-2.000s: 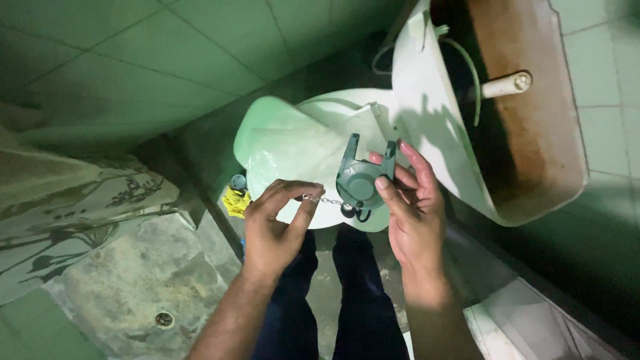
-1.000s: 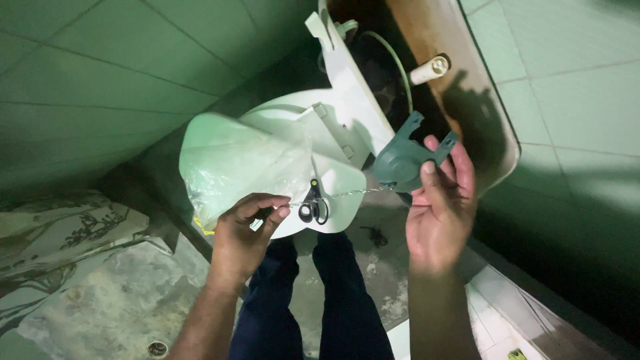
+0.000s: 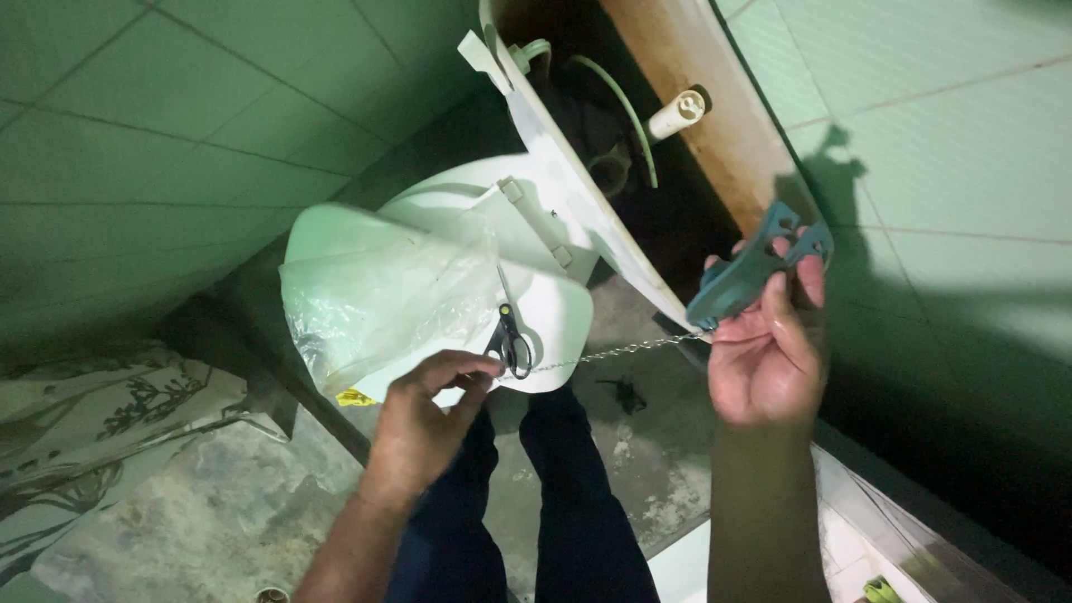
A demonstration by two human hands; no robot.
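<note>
My right hand [image 3: 770, 343] holds a dark teal rubber toilet flapper [image 3: 737, 280] by its two arms, at the open end of the cistern. From the flapper's edge a thin metal chain [image 3: 628, 347] runs left, nearly straight, to my left hand [image 3: 440, 398], whose thumb and fingertips pinch its other end. Just beyond those fingertips, black-handled scissors [image 3: 508, 335] lie on the white cistern lid [image 3: 553, 310], beside a clear plastic bag [image 3: 385, 293]. The lid rests on the closed toilet seat cover [image 3: 456, 180].
The open toilet cistern [image 3: 578, 193] stands at upper right, with a white overflow tube [image 3: 678, 115] and a curved thin hose [image 3: 624, 100] inside. A yellow item [image 3: 356, 397] shows under the bag. A small dark object [image 3: 628, 395] lies on the floor, and a patterned curtain [image 3: 126, 402] hangs at left.
The flapper, flat side in view and close to my left hand at first, has been moved right and tilted. My hands are farther apart, with the chain stretched between them. The view has shifted.
</note>
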